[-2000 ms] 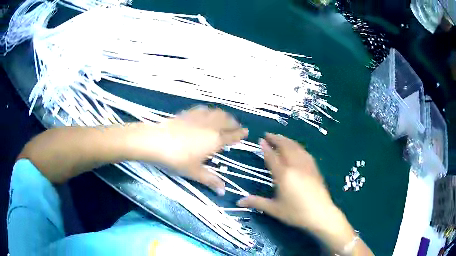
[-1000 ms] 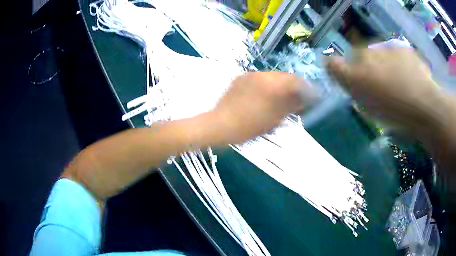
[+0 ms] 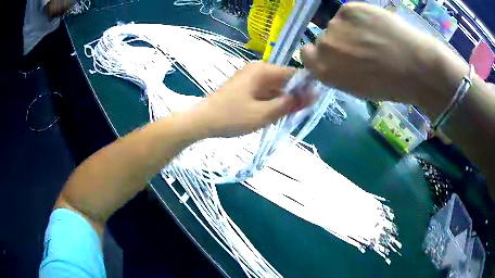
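Note:
My left hand (image 3: 247, 100) and my right hand (image 3: 361, 49) are close together over the table. Both are closed on a blurred, see-through, crumpled plastic wrap (image 3: 301, 89). White cords (image 3: 271, 136) hang from it, with small tips low down near the pile; whether they are inside the wrap I cannot tell. A large pile of white cables (image 3: 325, 195) lies below, its tips fanned to the lower right. A smaller group of white cables (image 3: 220, 222) lies nearer the table edge. My fingertips are partly hidden and blurred.
A looped cable bundle (image 3: 116, 51) lies at the upper left. A yellow basket-like object (image 3: 260, 24) and a grey metal frame (image 3: 293, 32) stand beyond. A tub with green-yellow contents (image 3: 396, 127), scattered dark parts (image 3: 437, 182) and clear bins (image 3: 450, 233) are at the right. A person's hand (image 3: 57, 6) shows top left.
My hands left the cables near the table edge, reached to the far side, and have come together on the clear wrap. It has moved toward me with white cords hanging. The view has turned.

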